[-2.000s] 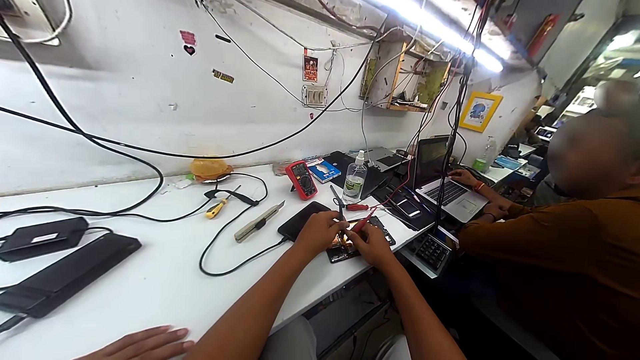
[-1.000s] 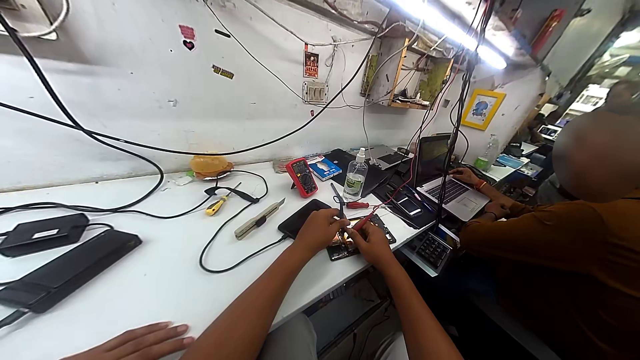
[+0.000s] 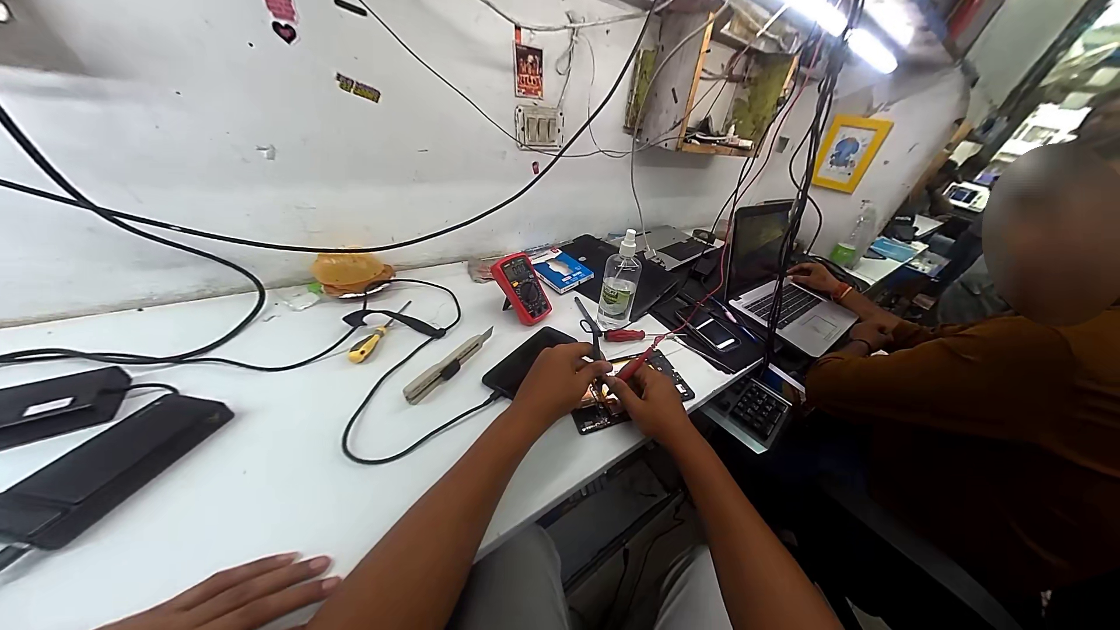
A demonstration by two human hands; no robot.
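My left hand [image 3: 560, 381] grips a dark slender tool [image 3: 591, 328], perhaps tweezers, over an opened electronic device [image 3: 669, 376] at the table's front edge. In my right hand [image 3: 652, 401] is a red test probe [image 3: 636, 363], pointed at the lit middle of that device. The fingertips of both hands are close together, and they hide the tips of the tools. A black power bank or phone [image 3: 525, 359] with a cable lies left of my left hand. Behind the device rest a red-handled screwdriver [image 3: 624, 335] and a clear spray bottle [image 3: 618, 284].
A red multimeter [image 3: 522, 289], a utility knife [image 3: 448, 366] and a yellow screwdriver [image 3: 368, 344] are on the table [image 3: 289, 455]. Black adapters [image 3: 114, 472] lie left. Another person's hand [image 3: 236, 595] rests at the near edge. A co-worker [image 3: 945, 376] sits right at a laptop [image 3: 792, 306].
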